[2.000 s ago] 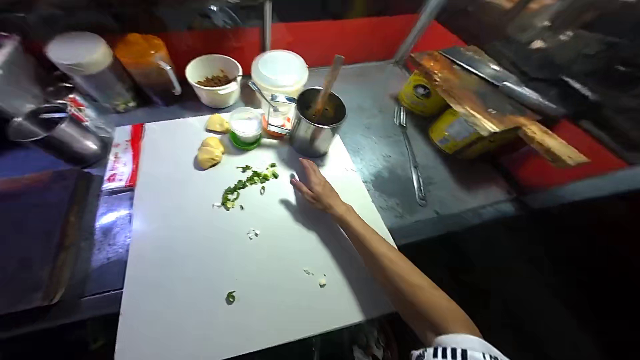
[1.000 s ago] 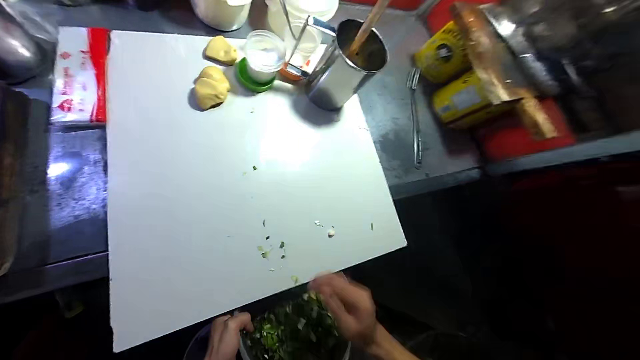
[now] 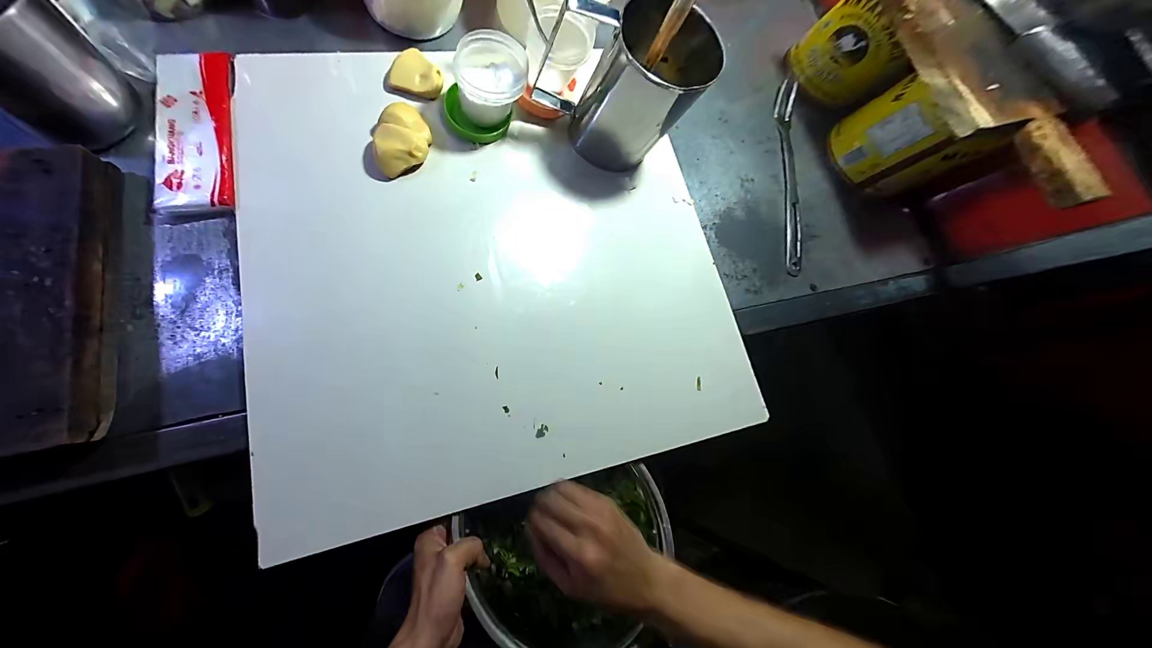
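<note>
A round tub (image 3: 664, 526) of chopped green herbs (image 3: 513, 562) is just below the front edge of the white board (image 3: 387, 360). My left hand (image 3: 441, 576) grips the tub's left rim, thumb over the inside. My right hand (image 3: 585, 544) is over the herbs near the board's edge, its fingers curled; whether they hold anything is hidden. Small green scraps (image 3: 542, 431) are scattered on the board. Two yellow dough-like lumps (image 3: 402, 139) lie at its back, beside a clear plastic cup (image 3: 490, 76) on a green lid (image 3: 475, 126).
A steel pot (image 3: 630, 99) with a wooden handle in it is at the board's back right. Farther right are a fork (image 3: 789, 180) and yellow cans (image 3: 886, 135). A red and white packet (image 3: 191, 135) and a dark wooden block (image 3: 54, 297) lie left of the board.
The pile of chopped greens seen on the board two seconds ago is gone from it. My right hand has moved from the board to the tub at its front edge. The view has tilted down.
</note>
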